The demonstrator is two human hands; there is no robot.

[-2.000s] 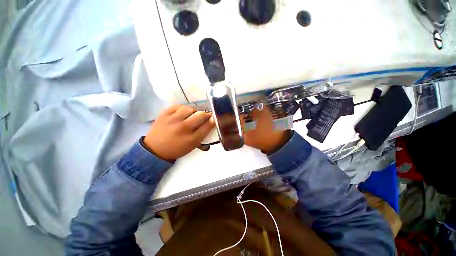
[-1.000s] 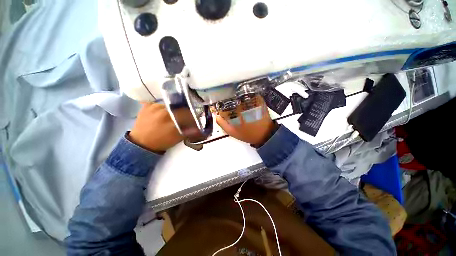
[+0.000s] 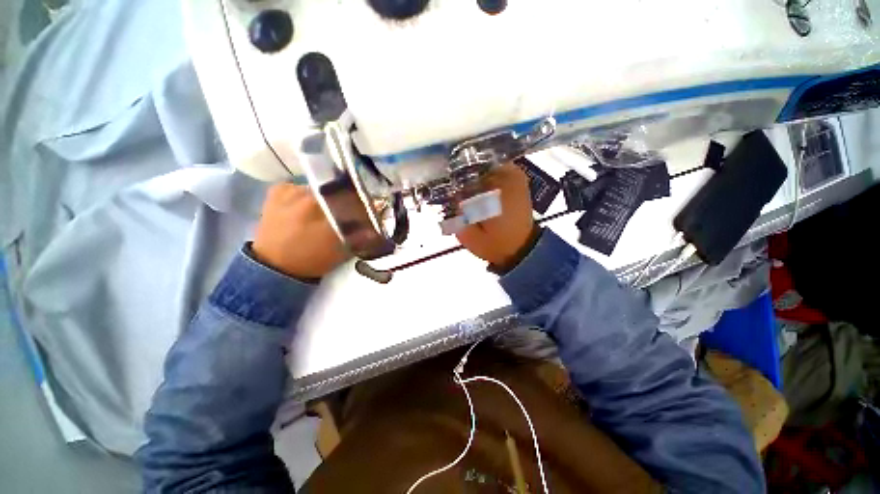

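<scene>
The white sewing machine head (image 3: 502, 72) with a blue stripe fills the top. Its shiny looped take-up guard (image 3: 343, 188) hangs in front of my left hand. My left hand (image 3: 299, 232) is beside the needle area, its fingers hidden behind the guard and machine head. My right hand (image 3: 502, 217) is just right of the needle area, its fingertips hidden under the machine's metal parts; a small pale patch lies over its back. Light grey-blue cloth (image 3: 116, 222) drapes to the left of the machine. Whether either hand grips cloth cannot be seen.
Black labels with pale print (image 3: 618, 205) lie right of my right hand, with a clear plastic bag (image 3: 622, 147) behind them. A black phone (image 3: 730, 198) with a cable lies further right. A ruled strip (image 3: 405, 354) runs along the table's front edge. A white earphone cord (image 3: 473, 415) hangs over brown clothing.
The machine appears further left in the view than two seconds ago. My right hand now shows right of the guard, apart from my left hand, and is turned more upright than one second ago.
</scene>
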